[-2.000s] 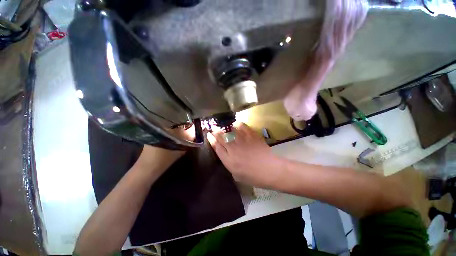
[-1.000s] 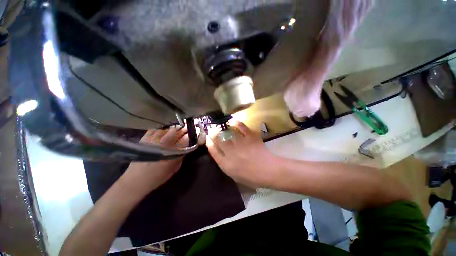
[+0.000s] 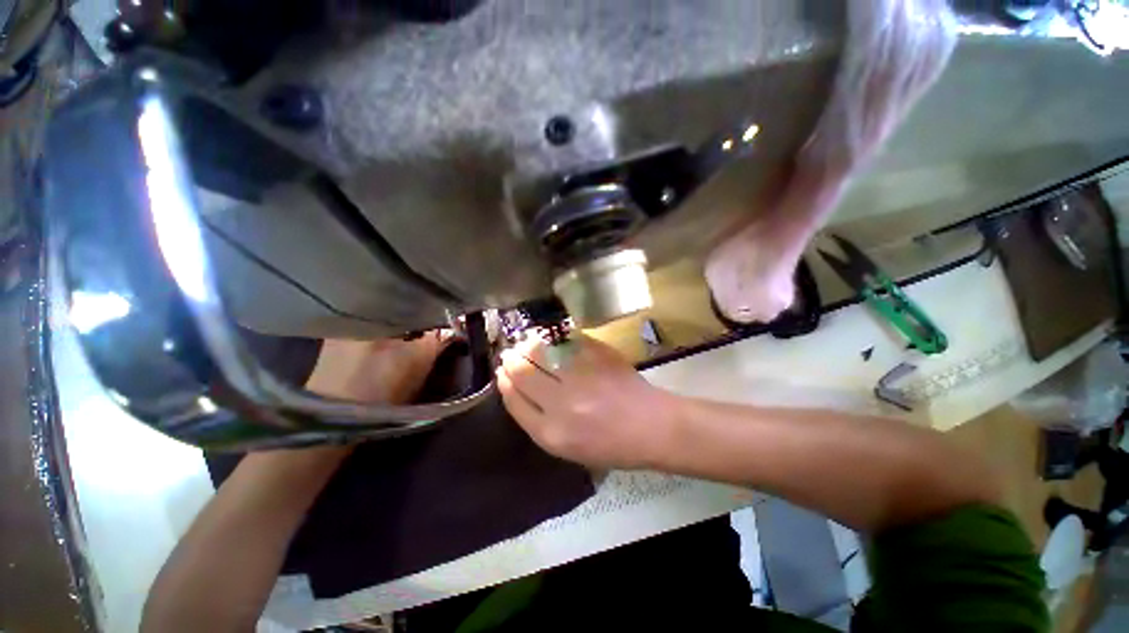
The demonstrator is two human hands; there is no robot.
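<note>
A dark fabric panel (image 3: 433, 495) lies on the white machine table, its upper part under the sewing machine head (image 3: 409, 161). My right hand (image 3: 582, 402) rests at the lit presser foot (image 3: 539, 324), fingers bent close together at the cloth. Whether it grips the cloth cannot be told. My left hand (image 3: 378, 369) lies at the cloth's upper left, partly hidden behind the machine's shiny curved cover; its fingers are hidden. The cream knob (image 3: 609, 284) sits on the machine face just above my right hand.
Right of the needle, black-handled scissors (image 3: 805, 309) lie partly behind a hanging pink-white bundle (image 3: 755, 266). Green snips (image 3: 904, 312) and a small bent metal piece (image 3: 891, 386) lie farther right. A brown scrap with a clear item (image 3: 1059, 278) is at far right. The table's front edge (image 3: 631, 532) shows.
The camera view has shifted. My left hand's fingers, visible a second ago, are now hidden. My right hand's fingers are more bent, and the panel's lower right edge has moved slightly left.
</note>
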